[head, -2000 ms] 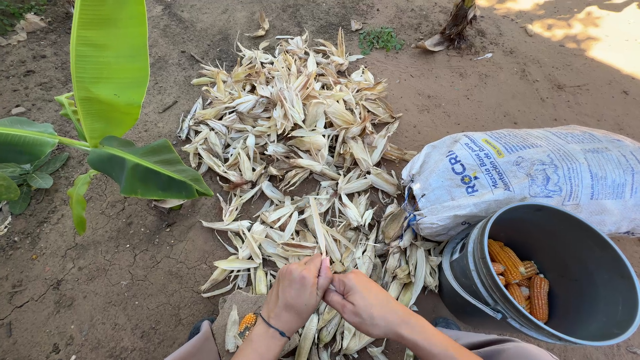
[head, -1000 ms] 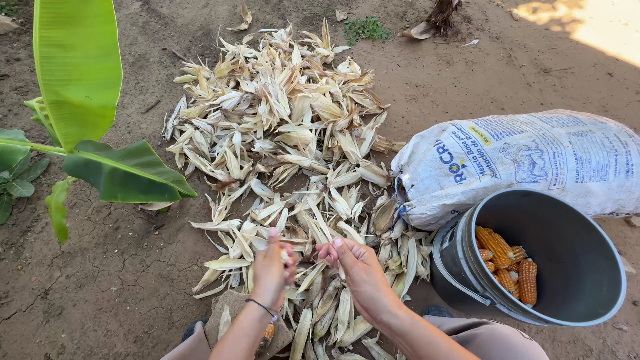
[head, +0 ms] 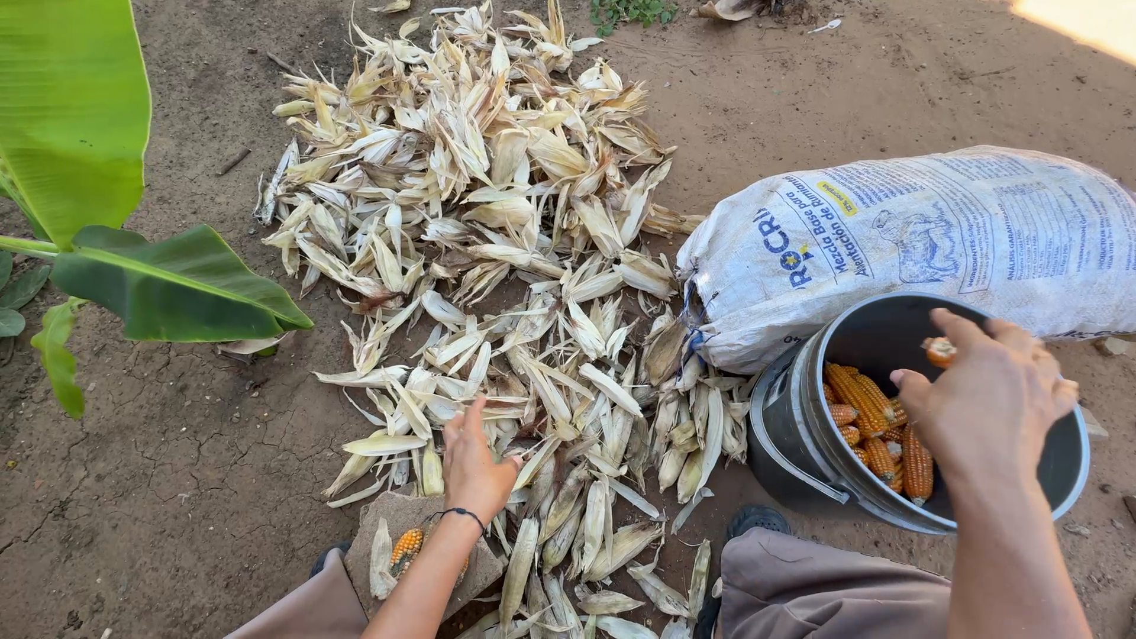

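Observation:
My right hand (head: 990,399) is over the dark plastic bucket (head: 781,444) at the right, fingers spread. A small corn cob (head: 939,351) shows at its fingertips; whether the fingers grip it or it is falling, I cannot tell. Several orange ears of corn (head: 874,417) lie inside the bucket. At lower centre, my left hand (head: 477,466) is empty, its fingers apart, above dry corn husks (head: 532,355) spread on the soil. Beneath my left forearm, another ear of corn (head: 406,548) rests on a flat stone or block (head: 488,568), beside a piece of husk.
A filled white woven sack (head: 914,222) with printing lies behind the bucket. The large heap of husks (head: 479,151) reaches toward the top. A broad-leaved green plant (head: 177,284) stands at the left. My knees and shoes frame the bottom edge.
My hands were together over the husks, then parted. My right hand has moved right, over the bucket; my left has stayed over the husks.

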